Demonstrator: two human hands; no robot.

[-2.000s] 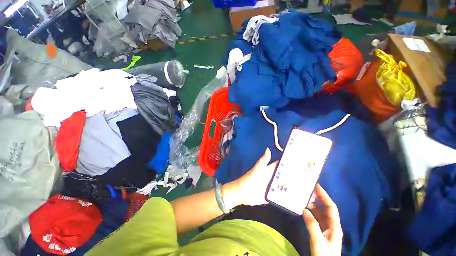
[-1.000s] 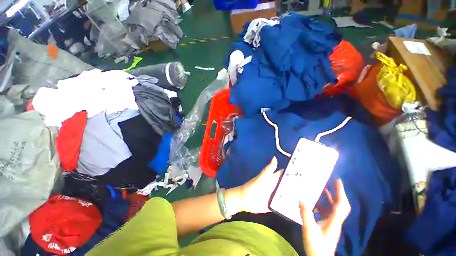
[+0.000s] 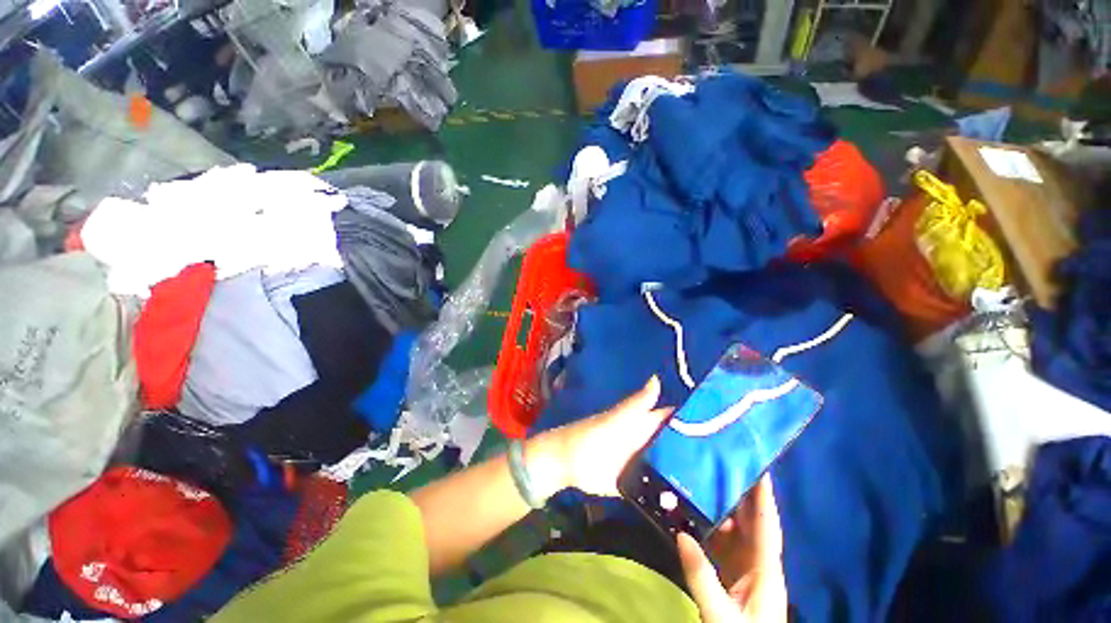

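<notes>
A smartphone [image 3: 731, 438] is held over the lap, its screen now showing a camera picture of blue cloth with a white curved line. My left hand [image 3: 609, 444] grips the phone at its left edge. My right hand [image 3: 743, 566] is at the phone's lower right edge, fingers against or behind it. A blue garment [image 3: 853, 426] with white piping [image 3: 668, 329] lies spread beneath and beyond the phone.
A plain blue heap [image 3: 719, 183] lies behind the garment. A red basket [image 3: 524, 353] stands left of it. Mixed garments [image 3: 244, 353] lie further left. A yellow bag [image 3: 956, 237], a carton [image 3: 1017, 207] and a white table [image 3: 1036, 389] are at the right.
The phone screen has changed from white to a live picture of the cloth. The phone is tilted further clockwise. My right fingers have moved from over the screen to the phone's lower edge.
</notes>
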